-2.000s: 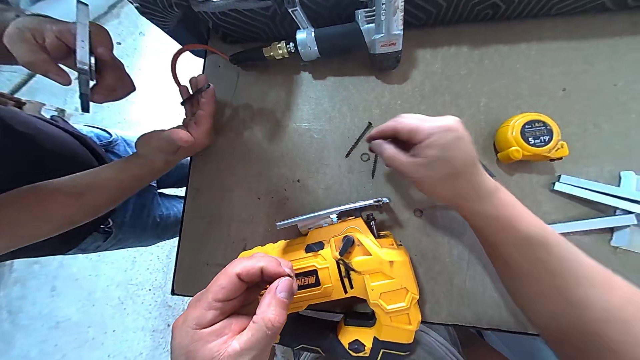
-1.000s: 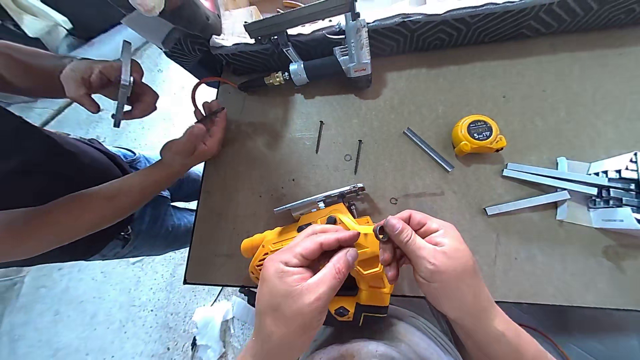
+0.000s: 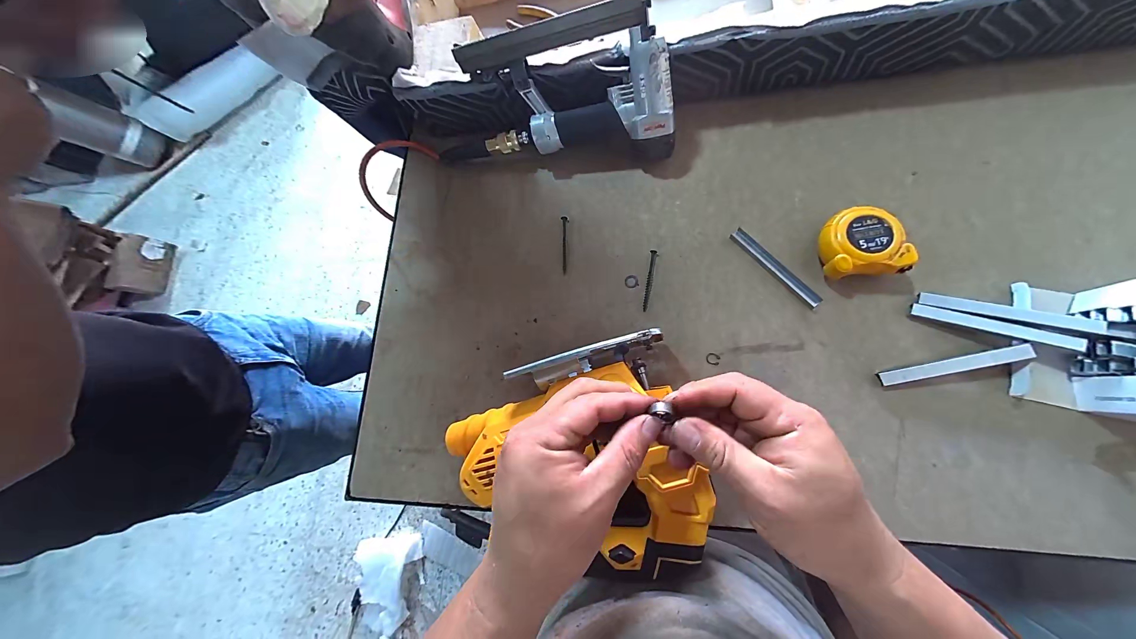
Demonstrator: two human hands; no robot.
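Between the fingertips of my left hand (image 3: 568, 461) and my right hand (image 3: 763, 453) is a small round metal part (image 3: 661, 411), perhaps a bearing; both hands pinch it. Beneath them a yellow cordless jigsaw (image 3: 679, 493) lies on its side, its metal base plate (image 3: 581, 352) toward the table's middle. Beyond it are a dark screw (image 3: 564, 245), a second screw (image 3: 650, 280) and a small ring (image 3: 631, 281) beside the second one. An open retaining ring (image 3: 713, 359) lies just past my right fingers. My fingers partly hide the saw body.
A pneumatic stapler (image 3: 652, 93) with an orange hose (image 3: 366, 177) lies at the back left. A staple strip (image 3: 777, 268), a yellow tape measure (image 3: 865, 241) and more staple strips (image 3: 985, 311) beside a torn box (image 3: 1105, 390) are on the right. Another person (image 3: 133, 426) stands left of the table.
My right hand has come from beside the screws to meet my left hand over the jigsaw. The other person's hands, earlier near the table's left edge, have moved up and away from it.
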